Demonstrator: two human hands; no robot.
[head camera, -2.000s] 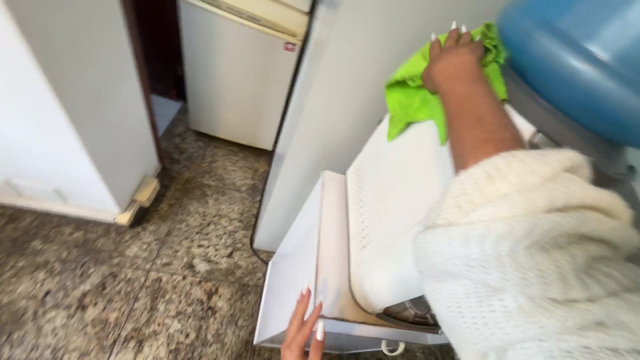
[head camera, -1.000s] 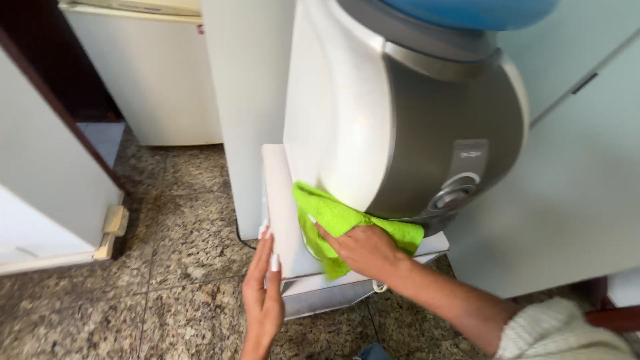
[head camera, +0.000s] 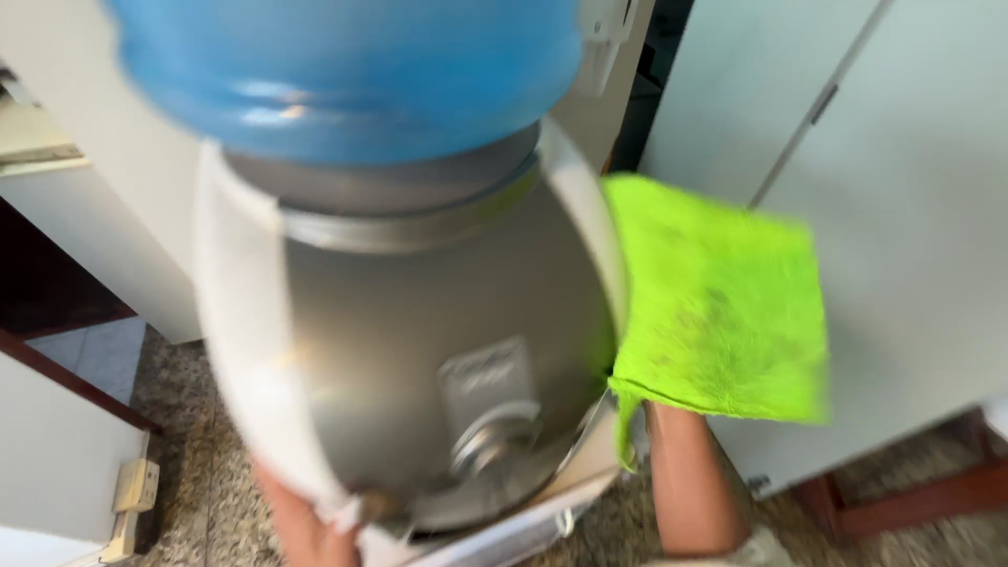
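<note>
A water dispenser (head camera: 441, 315) with a grey metallic front and white sides fills the middle of the head view, a blue water bottle (head camera: 354, 79) on top. A bright green cloth (head camera: 717, 307) with dark smudges hangs along the dispenser's right side. My right forearm rises beneath it; the cloth hides my right hand, which carries it. At the dispenser's lower left edge is my left hand (head camera: 315, 531), blurred, its fingertips near the base; its grip is unclear. Under the dispenser is a white stand (head camera: 504, 531) with a small ring-shaped handle (head camera: 565, 522).
Pale cabinet doors (head camera: 882, 260) stand close on the right, with a reddish-brown wooden frame (head camera: 921, 500) below. At left are a white wall end (head camera: 63, 465) with a cream socket box (head camera: 137, 485) and a pale fridge (head camera: 102, 236). The floor (head camera: 189, 441) is speckled stone tile.
My right hand and the green cloth have moved from the dispenser's lower front, one second ago, to its right side. The view has shifted toward the dispenser's front and right.
</note>
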